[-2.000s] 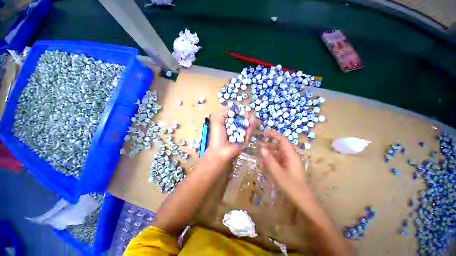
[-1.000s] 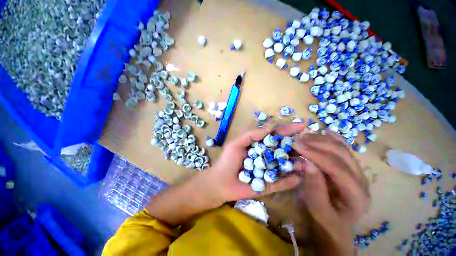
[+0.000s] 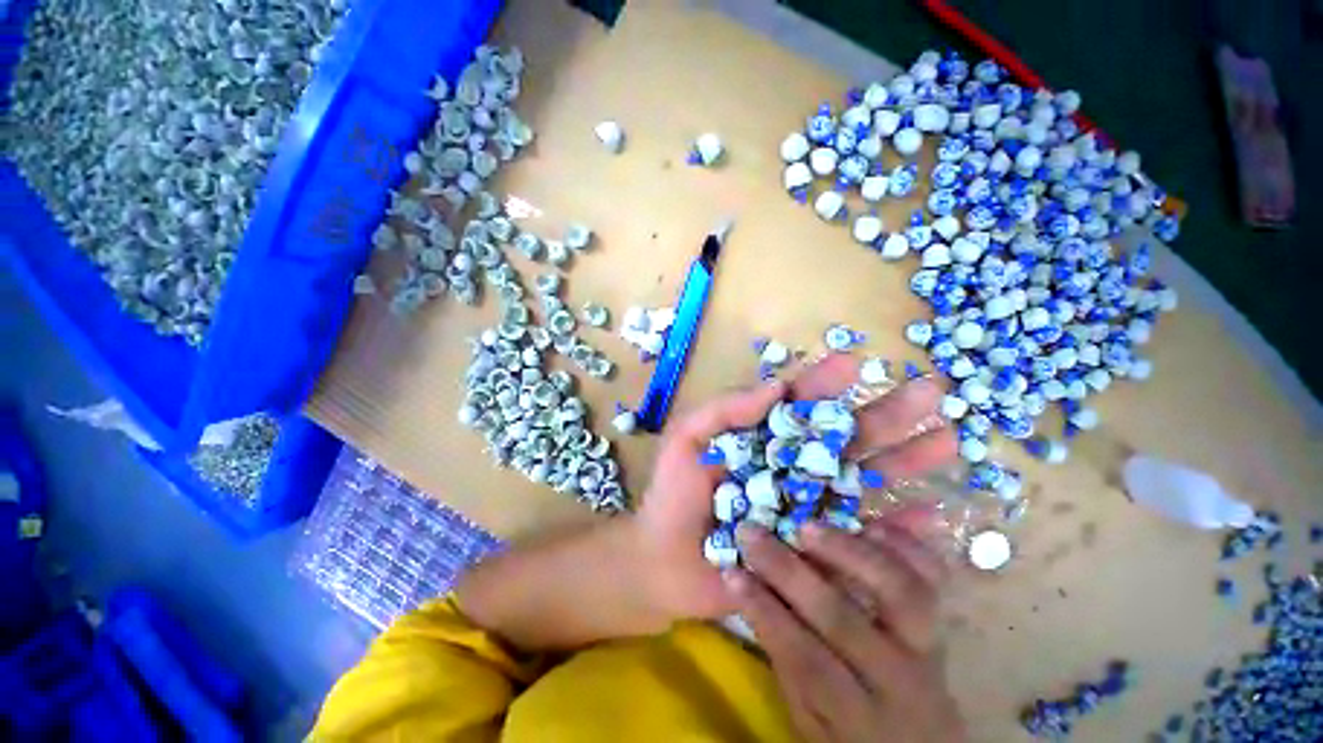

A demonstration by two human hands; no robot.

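Observation:
Finished blue-and-white pieces (image 3: 784, 472) lie as a palmful in my left hand (image 3: 689, 501), which is cupped with the palm up. My right hand (image 3: 856, 624) lies below and over the near edge of the palmful, its fingertips touching the pieces. Both hands are bare. A heap of similar blue-and-white pieces (image 3: 1016, 247) lies on the far right of the cardboard. A shiny clear plastic sheet (image 3: 943, 501) shows partly beyond my fingers, with a white round disc (image 3: 990, 550) on it.
A blue bin (image 3: 327, 189) full of pale shells stands at left, with loose pale shells (image 3: 530, 414) beside it. A blue cutter (image 3: 678, 341) lies centrally. A squeeze bottle (image 3: 1187, 491) and small dark-blue parts (image 3: 1291, 668) are at right. A clear compartment tray (image 3: 392, 537) sits lower left.
The view has turned and moved closer since the oldest frame. My right hand has moved from beside the palmful to its near edge. The white disc now shows on the sheet.

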